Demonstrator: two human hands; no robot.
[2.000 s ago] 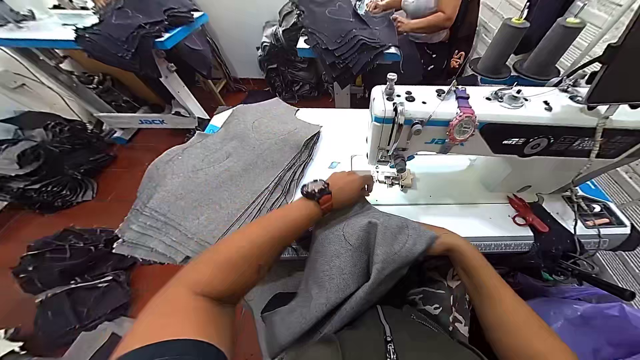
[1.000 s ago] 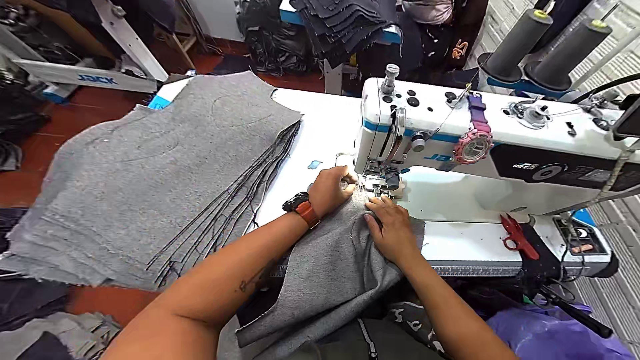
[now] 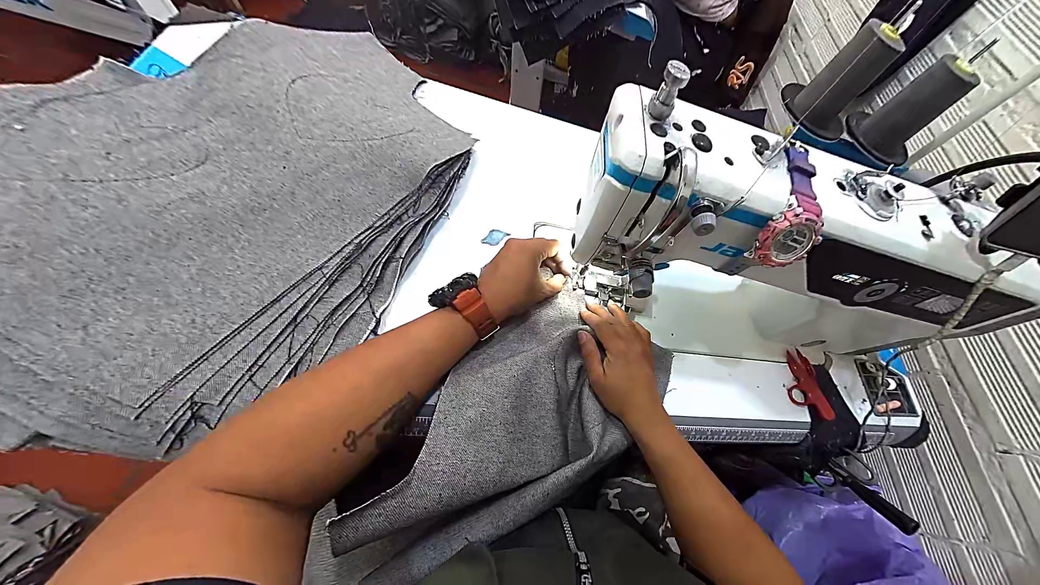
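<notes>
A gray fabric piece [image 3: 512, 398] runs from the presser foot [image 3: 605, 284] of a white Jack sewing machine [image 3: 731, 195] down over the table's front edge. My left hand [image 3: 524, 280], with a red and black watch on its wrist, pinches the fabric's edge just left of the foot. With fingertips near the foot, my right hand [image 3: 621, 357] lies on the fabric and presses on it; its fingers are slightly bent. Left of the machine lies a stack of gray cut fabric pieces [image 3: 203, 187] with dark stitched edges.
Red thread snips [image 3: 807, 386] lie on the table's right part. Thread cones [image 3: 849, 77] stand behind the machine, and a pink and purple watch [image 3: 792, 231] is strapped around its arm. Dark fabric pieces [image 3: 561, 20] are stacked at the back. A purple bag [image 3: 837, 536] is at lower right.
My right hand was lower right, under the fabric, two seconds ago; it came up onto the cloth near the foot. The view has moved closer to the machine. My left hand stays by the foot.
</notes>
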